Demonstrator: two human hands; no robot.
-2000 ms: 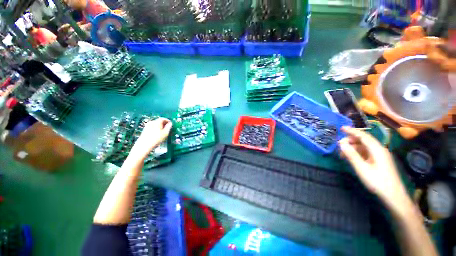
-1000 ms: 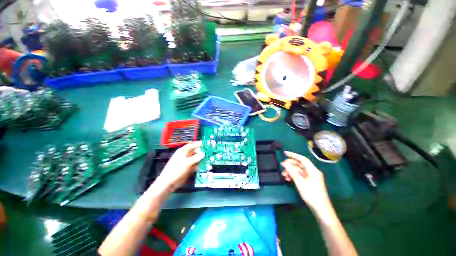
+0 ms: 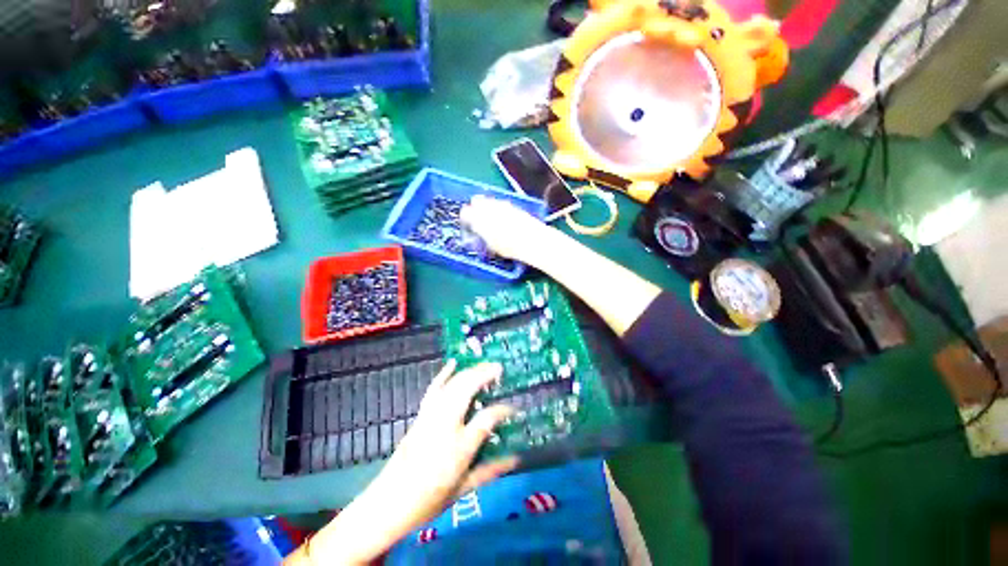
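Note:
A green circuit board (image 3: 525,354) lies on the right part of the black ribbed tray (image 3: 354,404). My left hand (image 3: 459,420) is at the board's left edge with fingers spread; whether it grips the board cannot be told. My right hand (image 3: 492,227) reaches into the blue parts bin (image 3: 442,227), which holds small dark parts. Its fingertips are blurred, so any part in them cannot be told. The red parts bin (image 3: 356,296), with similar dark parts, stands behind the black tray, left of the blue bin.
Stacked boards (image 3: 352,149) stand behind the bins. A white sheet (image 3: 205,221) and waiting boards (image 3: 188,354) lie left. Blue storage bins (image 3: 210,100) line the back. A phone (image 3: 536,177), orange fan (image 3: 641,105), tape roll (image 3: 594,210) and solder reel (image 3: 743,293) are right.
A board has come onto the black tray, where none lay two seconds ago. My right hand has moved from beside the tray into the blue bin. The view has shifted and tilted.

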